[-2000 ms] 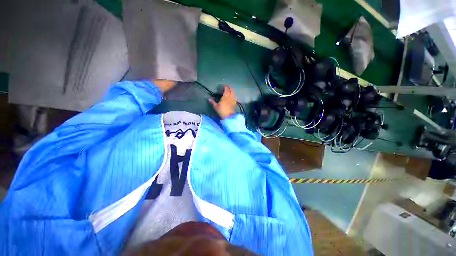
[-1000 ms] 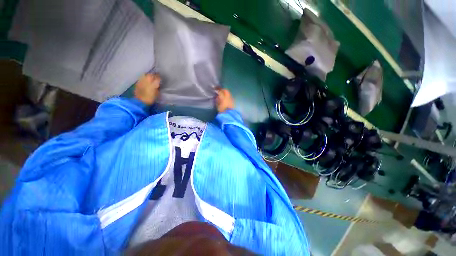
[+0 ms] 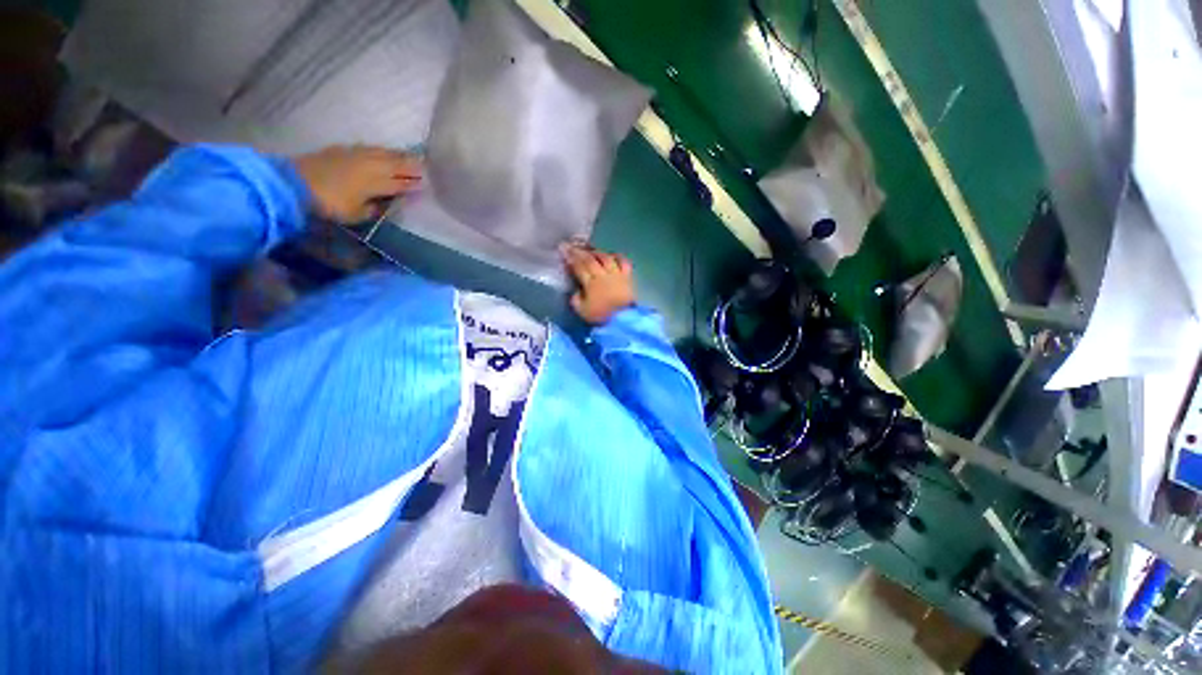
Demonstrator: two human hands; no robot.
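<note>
A bulging grey protective bag (image 3: 527, 139) lies on the green bench in front of me, its open-looking lower edge towards my body. My left hand (image 3: 359, 182) is at the bag's lower left corner, fingers extended over its edge. My right hand (image 3: 600, 282) is at the lower right corner with fingertips on the bag's edge. Whether either hand pinches the bag is hard to tell for the left; the right fingers are bent onto it. The bag's contents are hidden.
A stack of empty bags (image 3: 284, 66) lies at the left. Several black headsets (image 3: 824, 396) are clustered at the right. Two more filled bags (image 3: 824, 185) (image 3: 927, 314) lie beyond them. White sheets (image 3: 1140, 251) hang from the metal-framed shelf at far right.
Two seconds ago my right hand held a black cable beside the bag; no cable shows there now. Both hands have moved to the bag's lower corners. The view has turned.
</note>
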